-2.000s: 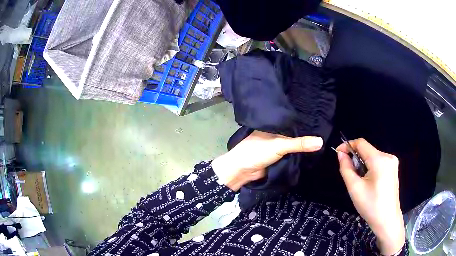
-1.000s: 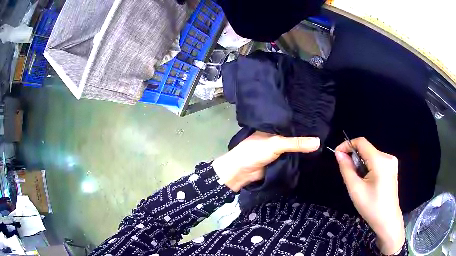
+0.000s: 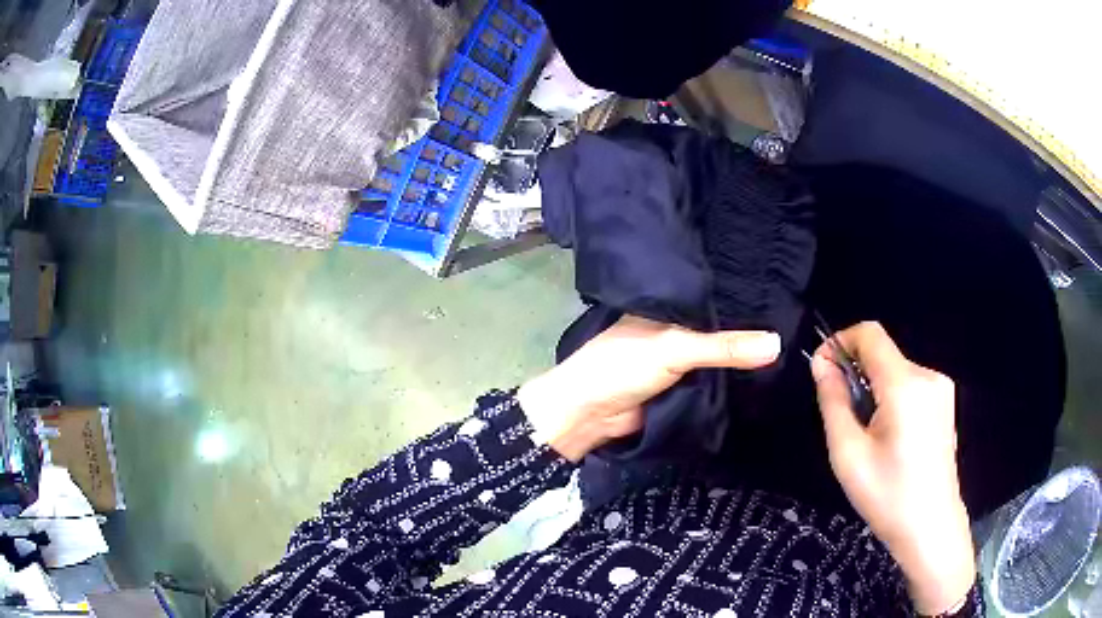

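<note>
A black or navy garment lies over my lap, with a smooth, slightly shiny part and a gathered, ruched part. My left hand grips its folded edge, thumb on top and fingers hidden under the cloth. My right hand is just right of my left thumb. Its thumb and forefinger pinch a needle, a thin bright sliver pointing toward the cloth. The same hand also holds dark thread snips in the palm, tips pointing up and left. No thread can be made out against the dark cloth.
A grey fabric bin and a blue plastic crate stand at upper left over the green floor. A white table edge with yellow tape curves at upper right. A black heap hangs at the top. A wire mesh basket is at lower right.
My right hand and the needle have moved only slightly beside my left thumb. The garment has shifted a little to the right. My left hand keeps its grip.
</note>
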